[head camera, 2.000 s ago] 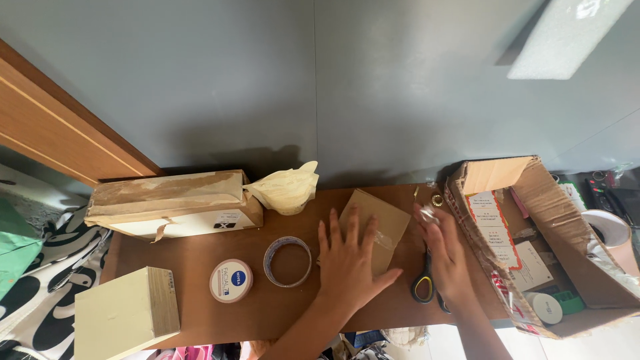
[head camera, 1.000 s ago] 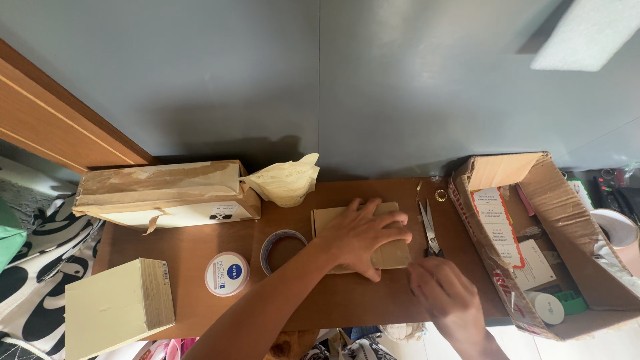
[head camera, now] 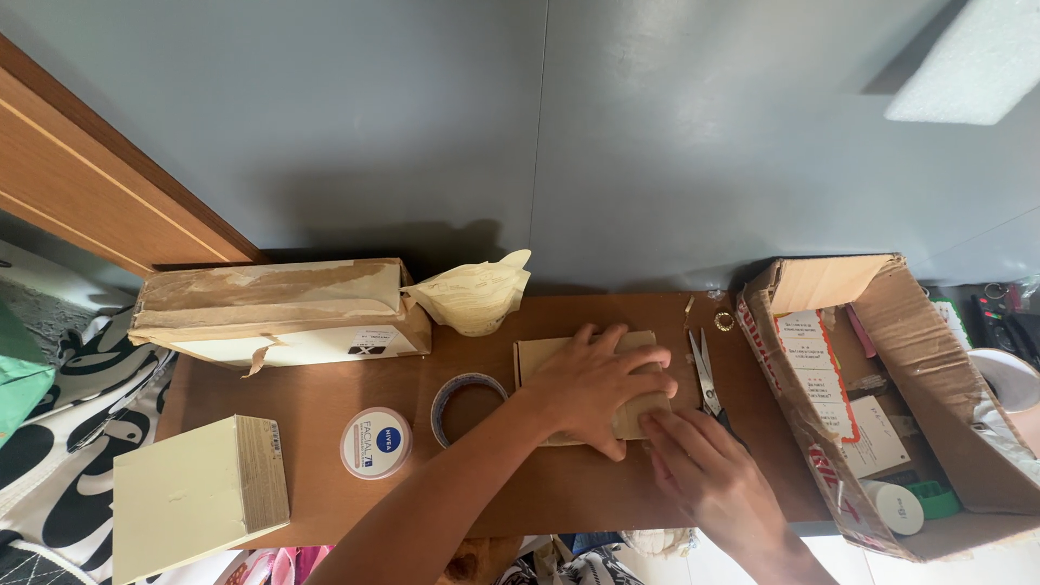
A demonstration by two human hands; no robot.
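Note:
A small flat cardboard box (head camera: 536, 357) lies on the brown wooden table. Spread across its top is my left hand (head camera: 597, 390), fingers bent over the far and right parts. The fingertips of my right hand (head camera: 707, 467) are together at the box's near right corner; whether they pinch anything is hidden. Scissors (head camera: 705, 374) with black handles lie just right of the box, blades slightly apart and pointing away, handles partly behind my right hand. A roll of tape (head camera: 443, 406) sits left of the box, partly under my left forearm.
Left on the table (head camera: 325, 504) are a round Nivea jar (head camera: 376, 443), a pale block-shaped box (head camera: 179, 496) and a long taped carton (head camera: 268, 305) beside a crumpled cream packet (head camera: 474, 296). An open cardboard box (head camera: 780, 406) with assorted items stands right. A gold ring-shaped item (head camera: 724, 321) lies near the wall (head camera: 390, 138).
The small box has turned to lie straighter. My right hand has come from beside the scissors to the box's near right corner. My left hand stays on top of the box.

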